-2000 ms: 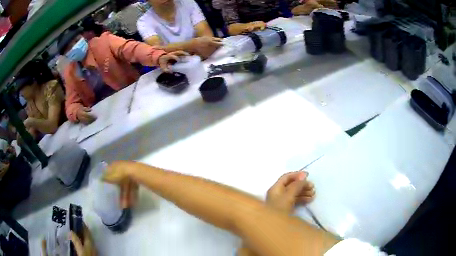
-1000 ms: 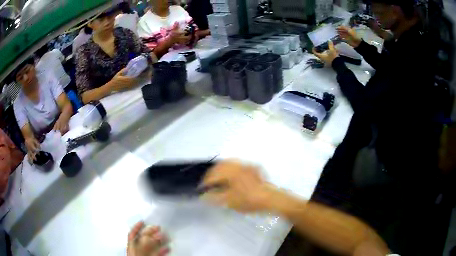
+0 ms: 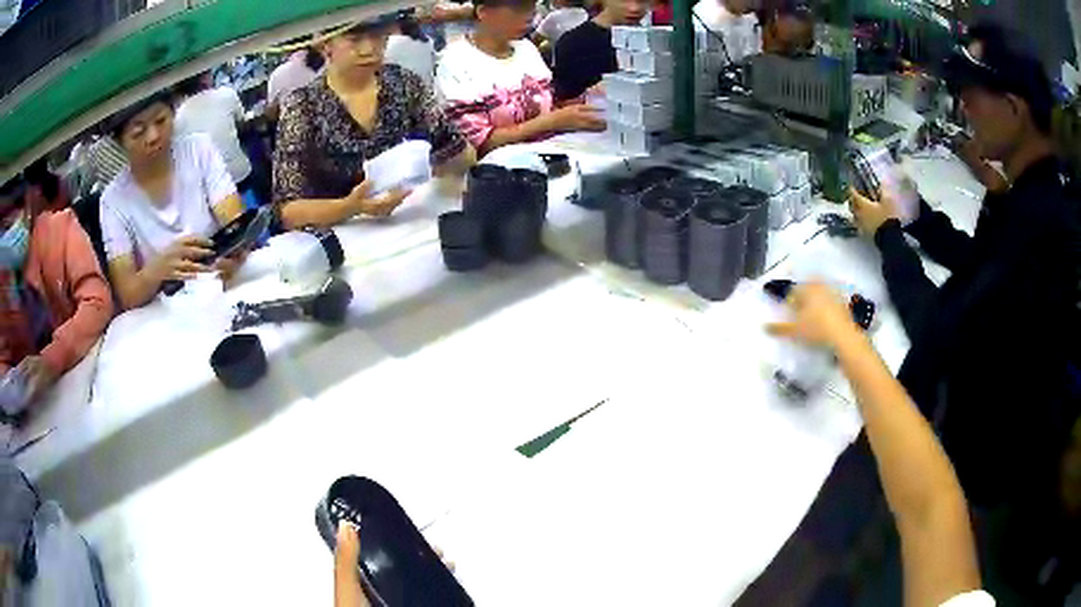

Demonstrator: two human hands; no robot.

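My left hand [image 3: 347, 567], cut off by the bottom edge, holds a long black oval end cap [image 3: 401, 543] with its thumb near one rounded end. A fingertip shows on the cap's other side. My right hand [image 3: 818, 318] reaches far right over a clear housing [image 3: 801, 365] with black parts at its ends. The hand covers much of the housing and is slightly blurred; whether the fingers grip it cannot be told.
Dark sleeves [image 3: 691, 231] and short black cups [image 3: 504, 213] stand across the table. A single black cup [image 3: 240, 360] stands near a black handled piece [image 3: 296, 306]. Light boxes [image 3: 641, 89] are stacked behind. A person in black [image 3: 1008, 261] is at right; others sit opposite.
The view has swung right. The black end cap, earlier blurred under my right hand, is now in my left hand. My right hand has moved away to the clear housing.
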